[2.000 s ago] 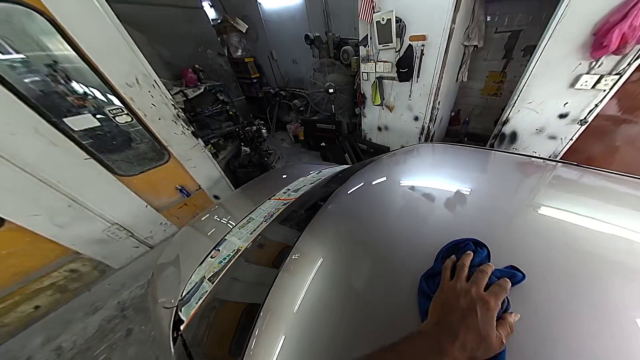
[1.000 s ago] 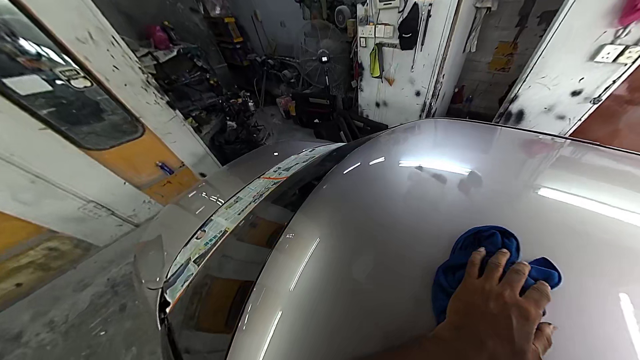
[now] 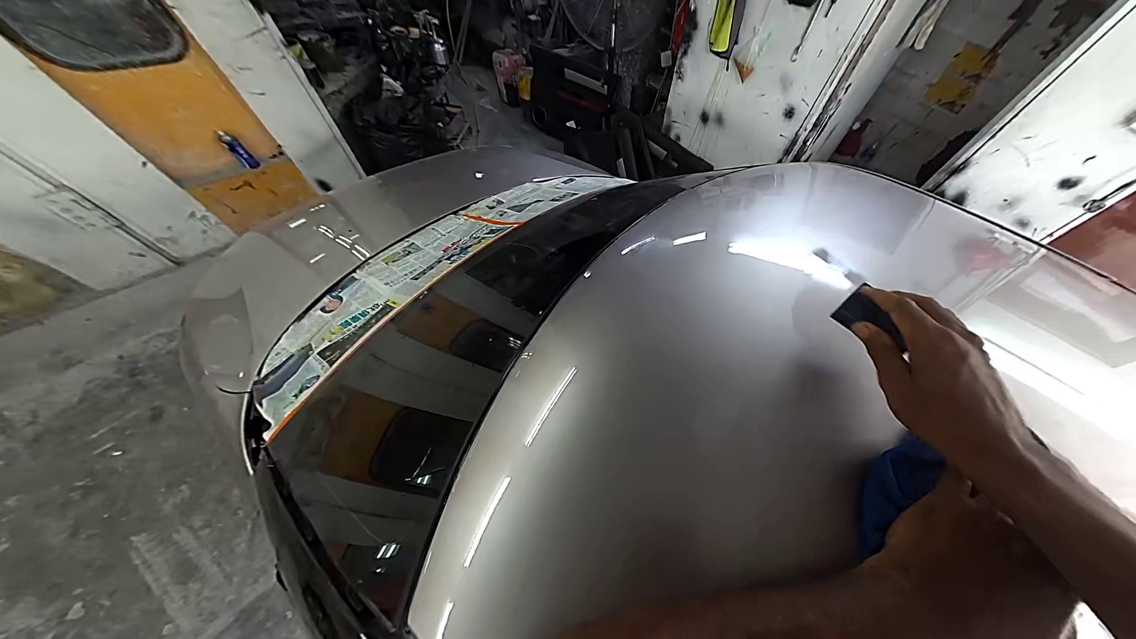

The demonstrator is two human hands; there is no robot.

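My right hand (image 3: 945, 368) comes in from the right with a small dark block (image 3: 865, 312) between thumb and fingers, at the glossy silver-grey car roof (image 3: 674, 417). Whether the block touches the paint, I cannot tell. Nearer to me, my left hand (image 3: 958, 541) rests on a bunched blue cloth (image 3: 898, 488) on the roof, partly hidden below my right forearm. Left of the roof slopes the car's dark window glass (image 3: 399, 417). Newspaper masking (image 3: 382, 293) with orange tape lines its far edge.
Past the glass lies a grey body panel (image 3: 426, 191) of the car. A white and orange panel (image 3: 169, 115) stands at the left beside the concrete floor (image 3: 98, 461). Dark car parts (image 3: 577, 93) and a paint-spotted white wall (image 3: 754, 98) are at the back.
My right hand has come into view holding the dark block. My left hand and the blue cloth are now partly behind my right arm. The view has tipped down.
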